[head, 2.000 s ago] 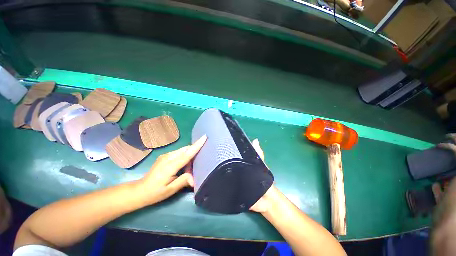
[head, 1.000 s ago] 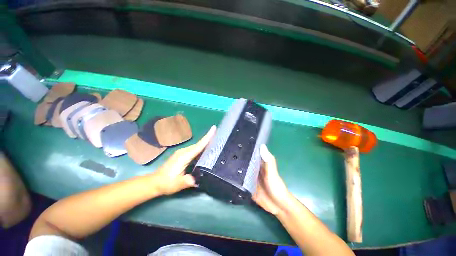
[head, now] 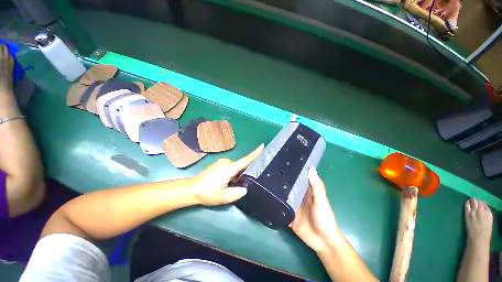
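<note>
A speaker cabinet with grey mesh sides lies tilted between my hands, its dark control strip facing up and its black end towards me. My left hand grips its left side near the black end, index finger along the mesh. My right hand holds its right side, thumb on the mesh. The cabinet's far end is hidden. A mallet with an orange head and wooden handle lies at the right. Overlapping wood-grain panels and grey or whitish turned-over panels lie fanned out at the left.
The green bench has a light green edge strip beside the sunken conveyor. A white bottle stands at the back left. Other cabinets are at the far right. Another person's arm is at left, another's hand at right.
The cabinet has turned in my hands so its control strip now faces up. The view has shifted left, bringing the bottle and the left neighbour's arm further in. A neighbour's hand now rests at right.
</note>
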